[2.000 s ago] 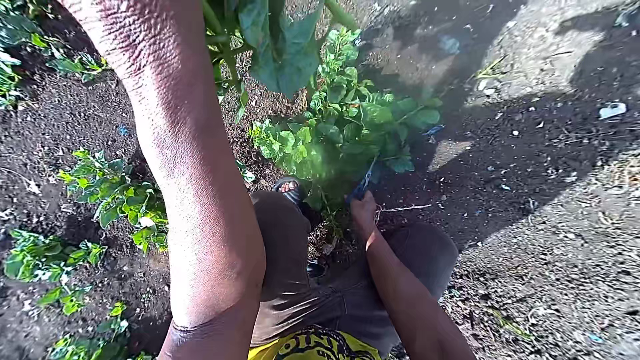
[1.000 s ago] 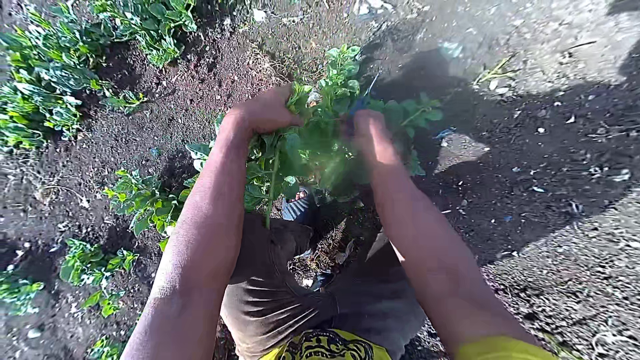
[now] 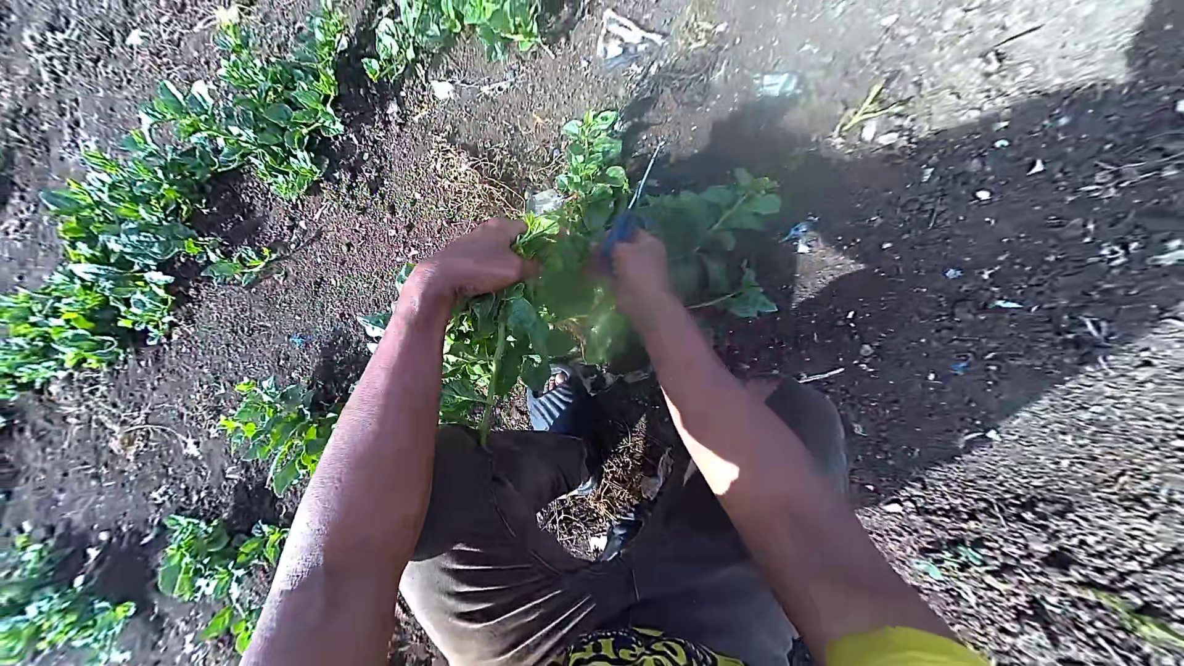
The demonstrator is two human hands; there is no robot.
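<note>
My left hand (image 3: 481,259) is closed around leafy green stems (image 3: 504,347) at the left side of a bushy plant (image 3: 592,176). A long cut-looking stem hangs below it toward my knee. At the plant's right side, my right hand (image 3: 638,264) grips a blue-handled tool (image 3: 622,231), whose thin metal blade points up and away; its exact kind cannot be told. Leaves and blur partly hide the fingers of both hands and the lower stems between them.
Rows of low leafy plants (image 3: 120,245) grow at the left and upper left. Bare dark soil (image 3: 971,231) with scattered litter lies at the right. My sandalled foot (image 3: 560,402) is just below the plant, with dry plant bits (image 3: 620,472) between my legs.
Two seconds ago my left arm reached up across the view, with leafy stems near the top edge. My left hand has since come down to the plant, beside my right hand.
</note>
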